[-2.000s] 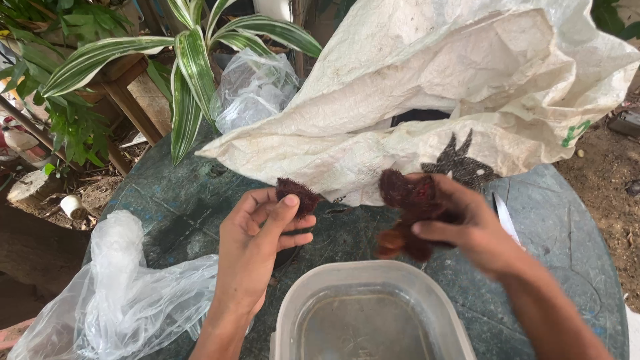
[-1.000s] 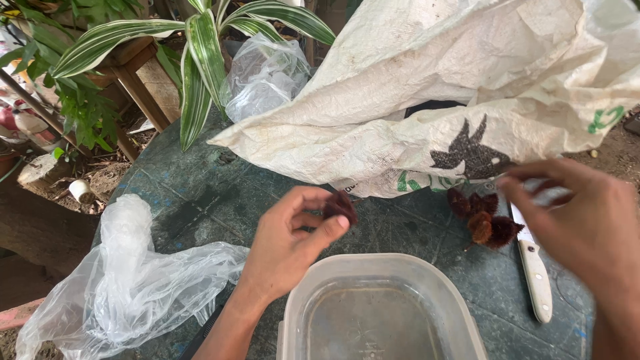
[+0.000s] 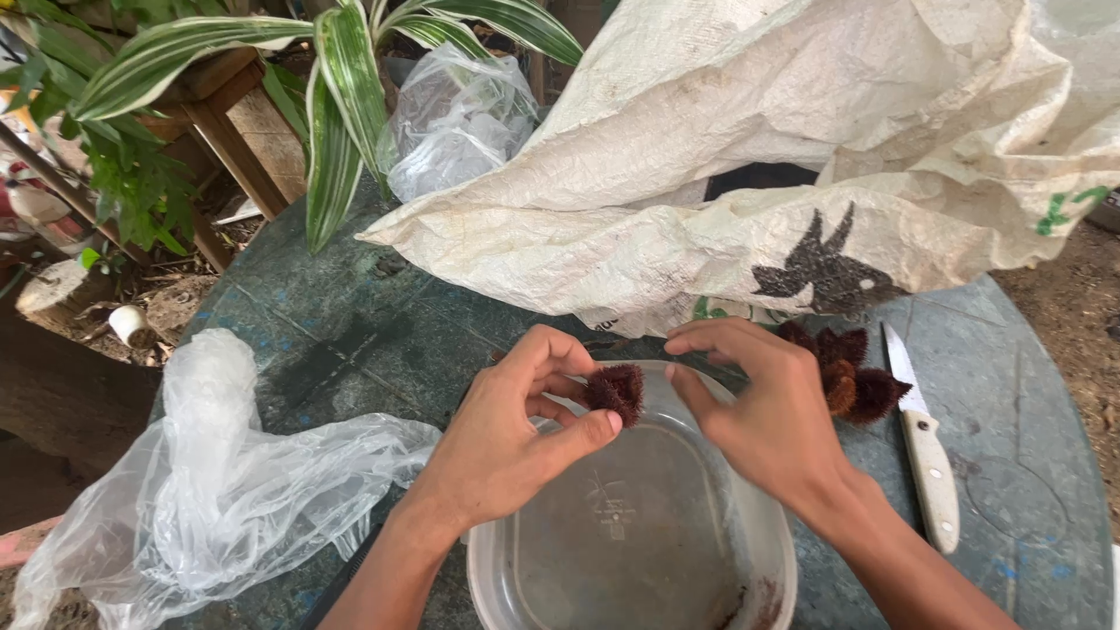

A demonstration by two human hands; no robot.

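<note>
Between the thumb and fingers of my left hand (image 3: pixel 516 429) is a dark red, bristly annatto pod (image 3: pixel 615 394), held over the far rim of a clear plastic container (image 3: pixel 490 569). My right hand (image 3: pixel 761 402) is just right of that pod, thumb and fingers apart, holding nothing. Several more dark red pods (image 3: pixel 862 385) lie in a cluster on the table, partly behind my right hand. A knife with a white handle (image 3: pixel 931 481) rests to the right of them, its blade pointing away from me.
A large white woven sack (image 3: pixel 700 236) with a printed dark animal head covers the table's far side. Crumpled clear plastic bags lie at left (image 3: pixel 210 490) and far back (image 3: pixel 464 122). Striped plant leaves (image 3: pixel 337 131) overhang the round green table (image 3: pixel 289 315).
My right hand let go of the pod cluster, which now lies beside the knife, and came back toward my left hand. My left hand still holds its pod.
</note>
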